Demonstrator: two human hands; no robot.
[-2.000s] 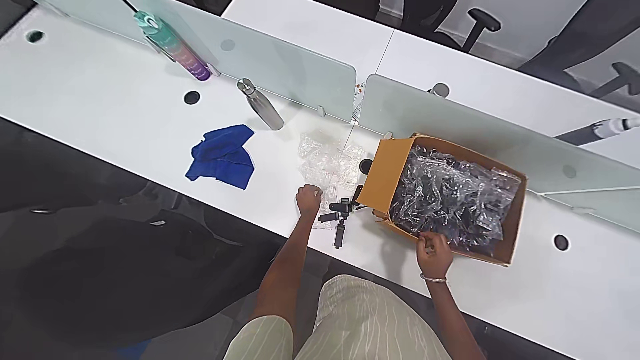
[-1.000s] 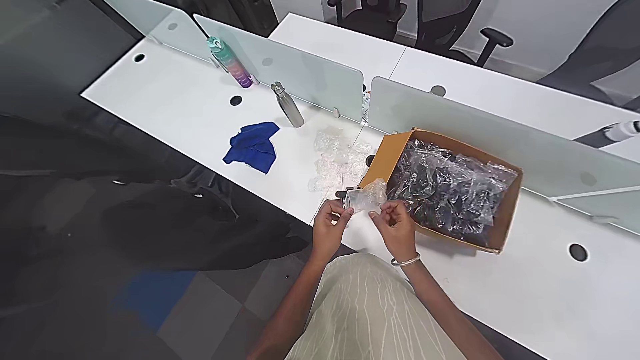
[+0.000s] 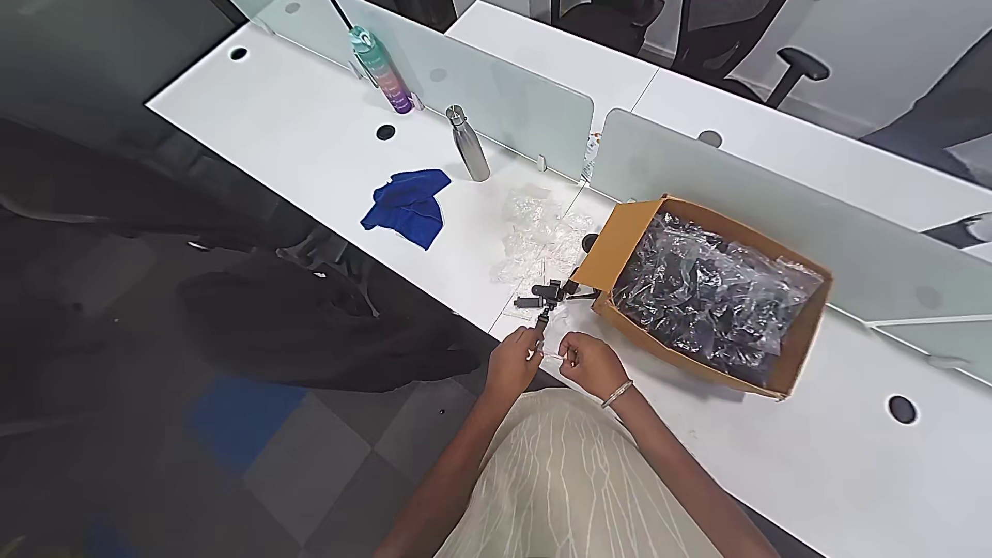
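At the desk's front edge, my left hand (image 3: pixel 515 363) and my right hand (image 3: pixel 590 364) are close together, pinching a small clear plastic bag (image 3: pixel 552 356) between them. Part of the bag is hidden by my fingers. Just beyond them lie small black devices with a mini tripod or handle (image 3: pixel 548 292); their exact kind is hard to tell. To the right stands an open cardboard box (image 3: pixel 701 370), filled with black items in clear plastic bags (image 3: pixel 709 298). A pile of crumpled clear plastic bags (image 3: pixel 535 232) lies left of the box flap.
A blue cloth (image 3: pixel 411 208) lies on the white desk (image 3: pixel 310 132). Behind it stand a steel bottle (image 3: pixel 469 146) and a teal-to-purple bottle (image 3: pixel 381 71). Frosted glass dividers (image 3: pixel 736 194) run along the back. Office chairs (image 3: pixel 697 35) are beyond, and dark seating is at left.
My left hand has left the desk by the black devices and joined my right, which was at the box. A clear bag between my hands a second ago now appears narrower and lower.
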